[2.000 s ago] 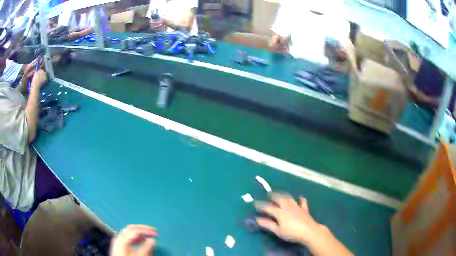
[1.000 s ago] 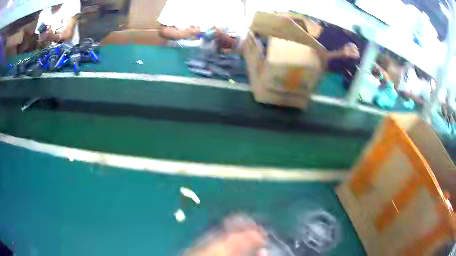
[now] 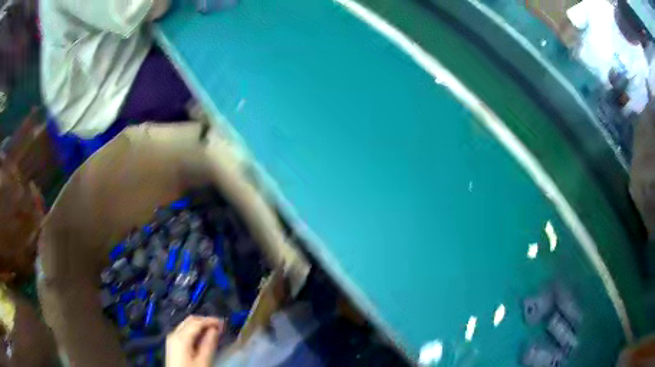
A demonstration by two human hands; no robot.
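Observation:
A deep open parts carton [image 3: 136, 158] stands at the lower left beside the bench. Many grey half-assembled handheld fans with blue cells [image 3: 169, 276] lie jumbled in it. My left hand [image 3: 192, 344] is over the near part of the carton, cut off by the bottom edge and blurred. Its fingers are curled, and I cannot tell whether they hold anything. My right hand cannot be made out. Several grey fan parts [image 3: 556, 326] lie blurred on the green benchtop [image 3: 345, 165] at the lower right.
Small white scraps [image 3: 470, 328] lie on the bench. A pale rail [image 3: 495, 129] curves along the bench, with the dark green conveyor belt [image 3: 546, 136] beyond. A person in a light shirt [image 3: 90, 64] is at upper left, another in white [image 3: 610, 43] at upper right. A brownish patch is at the lower right edge.
The view has swung left and down from the taped carton to the open parts carton. My left hand is now over the fans; the hand earlier above the bench has gone from clear view.

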